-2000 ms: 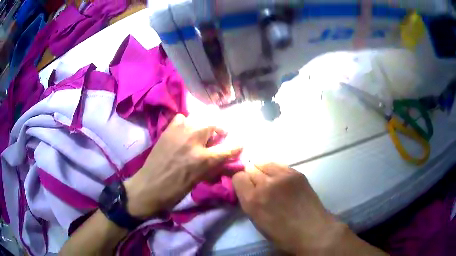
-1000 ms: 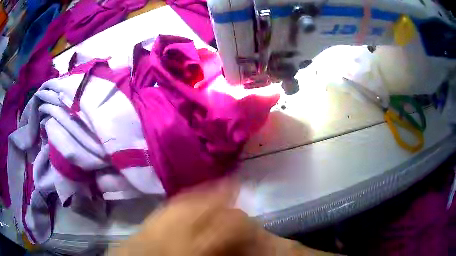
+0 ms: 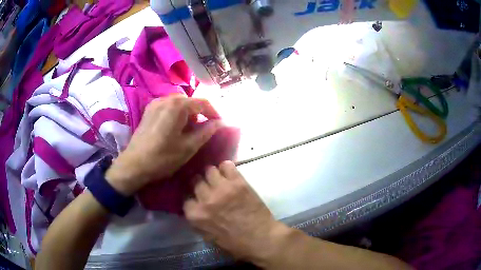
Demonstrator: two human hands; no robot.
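Observation:
A magenta garment with a pale lilac-white inner side [image 3: 71,126] lies bunched on the table left of the needle. My left hand [image 3: 163,137], with a dark wristband, pinches a magenta part [image 3: 224,145] between thumb and fingers just in front of the needle area. My right hand [image 3: 229,213] lies on the near edge of the same part, fingers curled onto the fabric. The presser foot [image 3: 229,80] is under the machine head [image 3: 311,21], in bright glare. Whether the fabric is under the foot is hidden by glare.
Scissors with yellow and green loops [image 3: 422,118] lie right of the needle, by a pale crumpled cloth [image 3: 372,52]. A grey marked strip [image 3: 364,208] follows the curved front edge. More magenta fabric lies at the back left [image 3: 84,26] and below the table at right [image 3: 448,237].
One second ago a blurred hand was at the bottom centre and the magenta part lay loose by the needle. Now both hands are on it, and it lies further left in view.

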